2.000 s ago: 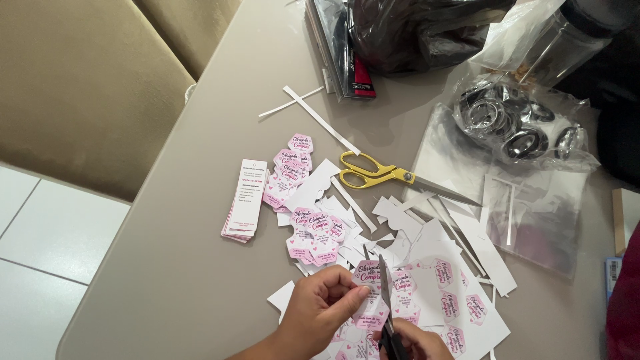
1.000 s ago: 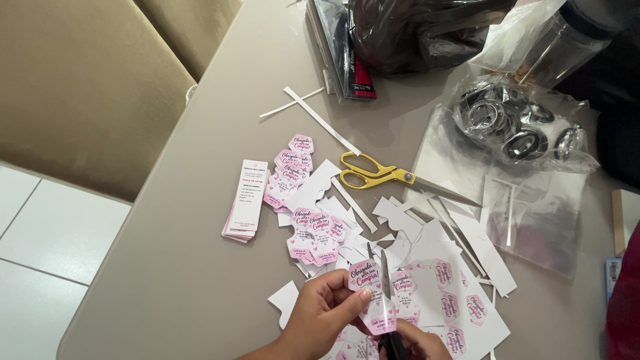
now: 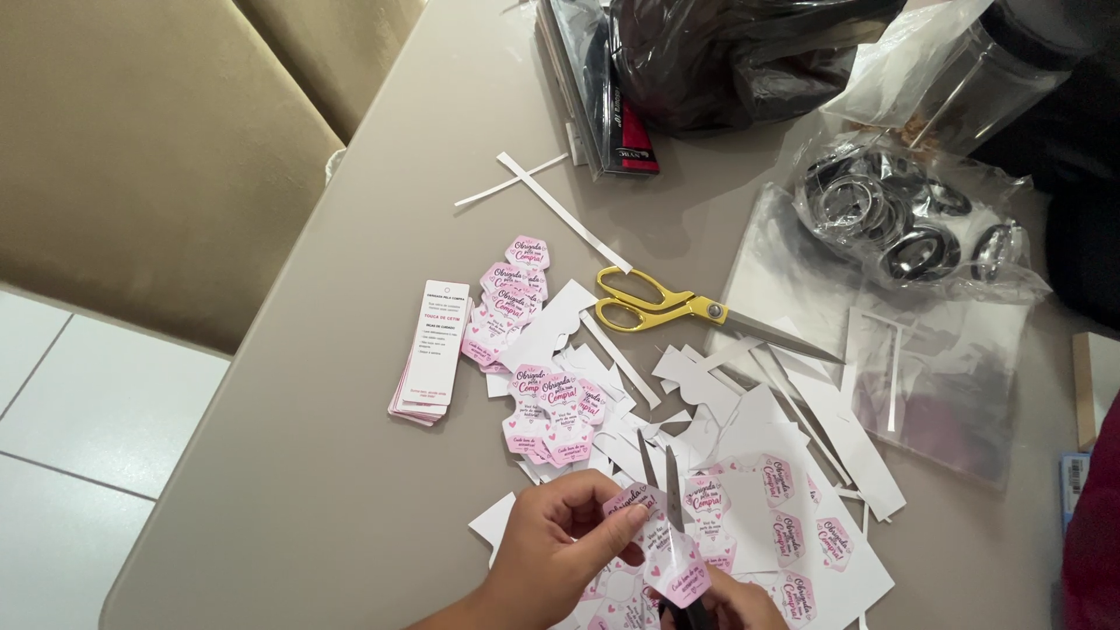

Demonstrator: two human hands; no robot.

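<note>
Between the thumb and fingers of my left hand (image 3: 573, 547) is a pink and white printed paper tag (image 3: 669, 556). My right hand (image 3: 731, 604) holds black-handled scissors (image 3: 672, 490), their blades parted at the tag's right edge and pointing up the table. Beneath both hands lie printed sheets (image 3: 757, 525) with more pink tags and white paper offcuts (image 3: 700, 385). Cut pink tags lie in an upper group (image 3: 512, 302) and a lower group (image 3: 560, 416). Left of them is a stack of narrow printed cards (image 3: 433, 350), each top one with a hole.
Gold-handled scissors (image 3: 656, 302) rest above the offcuts. Farther right are a clear bag of black rings (image 3: 910, 219) and clear plastic sleeves (image 3: 954, 376). A black plastic bag (image 3: 735, 61) and a scissors package (image 3: 626, 131) stand at the back. An upholstered chair (image 3: 157, 149) adjoins the table's left edge.
The held tag has changed its angle and now tilts with its lower end to the right. The scissors' blades are at its right edge. Both hands remain in about the same place.
</note>
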